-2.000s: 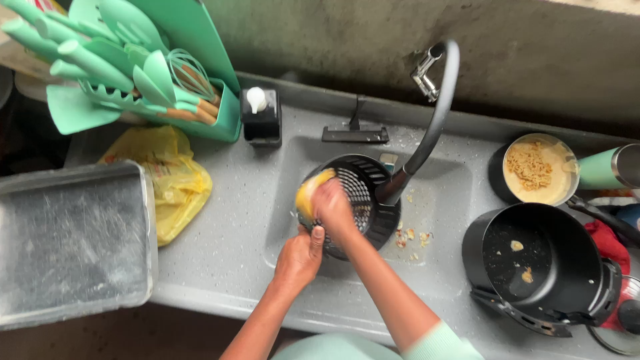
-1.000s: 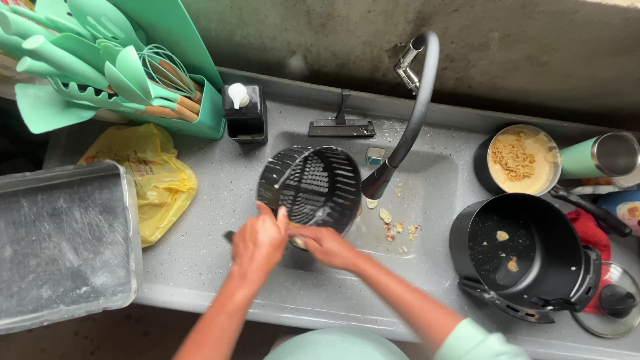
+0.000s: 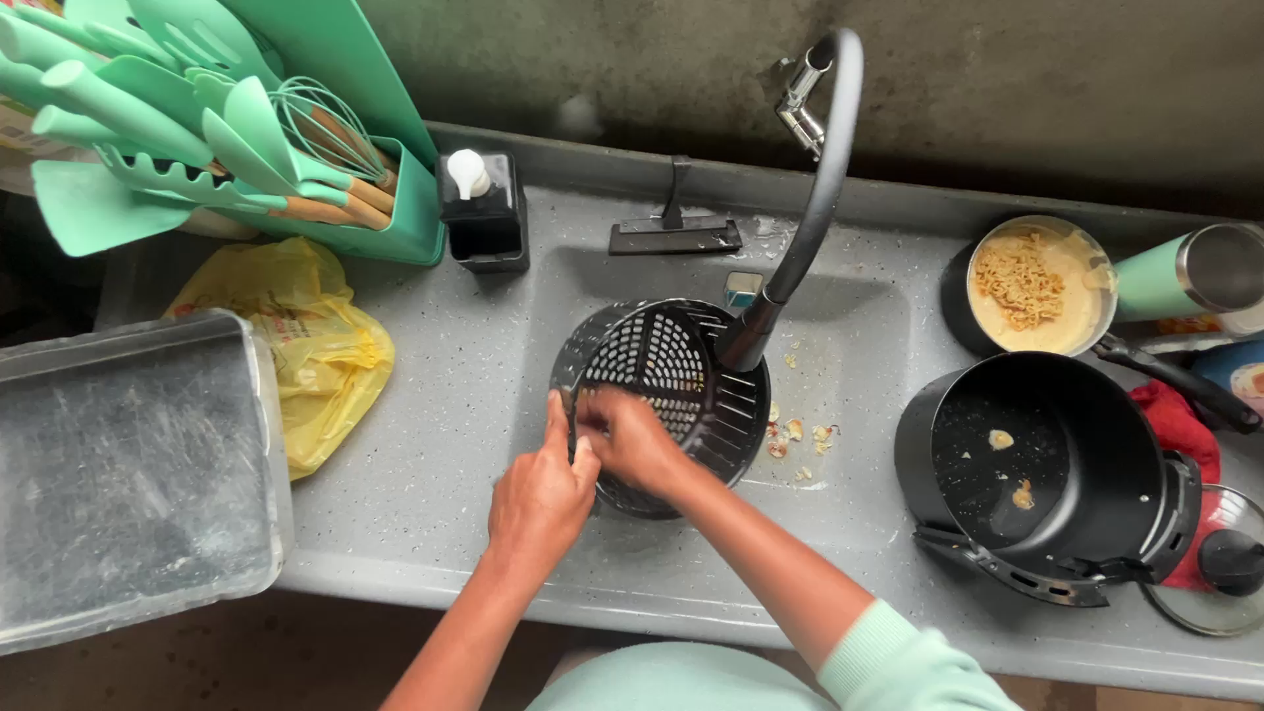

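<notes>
A black perforated air fryer basket is tilted in the grey sink, under the end of the black flexible faucet. My left hand grips the basket's near left rim, thumb and index finger along it. Inside that rim, my right hand is blurred, its fingers curled against the wall; whether it holds a sponge is hidden. In the earliest frame a yellow sponge shows at that hand. Food scraps lie on the sink floor right of the basket.
Right stand a black air fryer drawer, a pot of noodles in creamy liquid and a glass lid. Left are a clear plastic bin, yellow plastic bag, soap dispenser and green utensil holder. A black squeegee lies behind the sink.
The basket has gone from the sink's left side back to the right, under the faucet's end. The yellow sponge, visible two seconds ago, is no longer in sight. Both hands remain at the basket's rim.
</notes>
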